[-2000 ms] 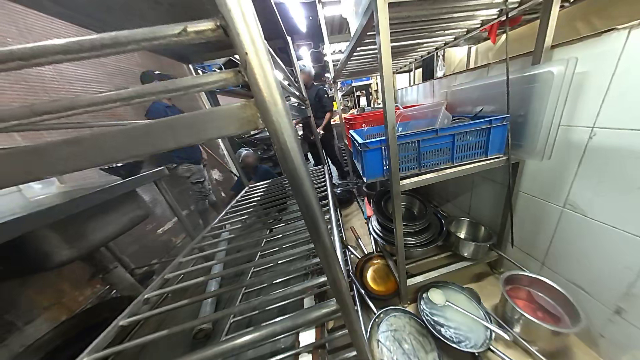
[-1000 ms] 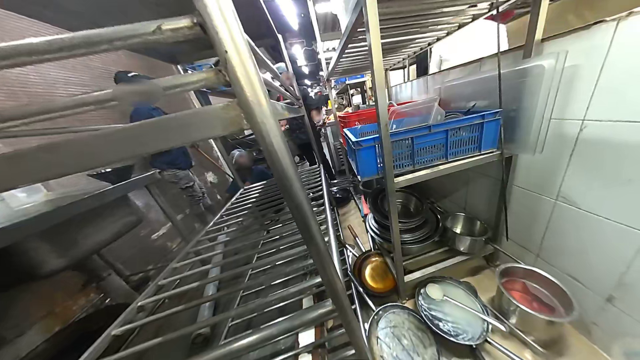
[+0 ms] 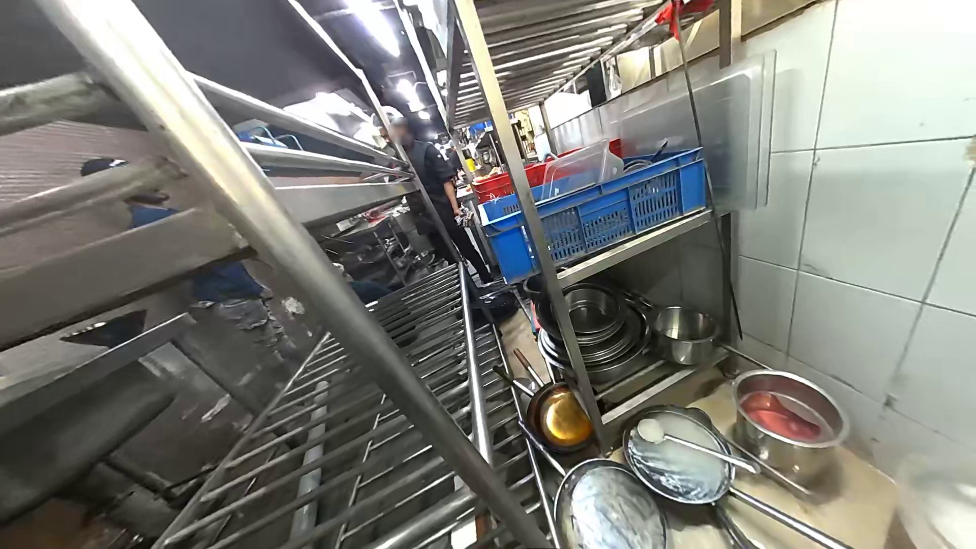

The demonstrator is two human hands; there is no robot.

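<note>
Neither my left hand nor my right hand shows in the head view. At the lower right, a frying pan with a whitish coating (image 3: 610, 509) lies beside a second coated pan (image 3: 686, 473), across which a ladle (image 3: 701, 446) rests. A steel pot with red contents (image 3: 789, 412) stands right of them. Left of these is a brown-gold frying pan (image 3: 563, 415). Stacked round pans (image 3: 595, 328) and a steel saucepan (image 3: 685, 335) sit on the low shelf, below a blue plastic crate (image 3: 602, 221) with a clear plastic container (image 3: 583, 169) in it.
A metal pipe rack (image 3: 305, 267) crosses the left and middle, close to the camera. A steel shelving unit (image 3: 526, 206) stands against the white tiled wall (image 3: 877, 221). A person in dark clothes (image 3: 436, 175) stands in the aisle; another in blue (image 3: 221, 278) is partly hidden behind the rack.
The view has shifted, with the rack's near post now farther left and the blue crate tilted differently in the picture. No hand appears in any frame.
</note>
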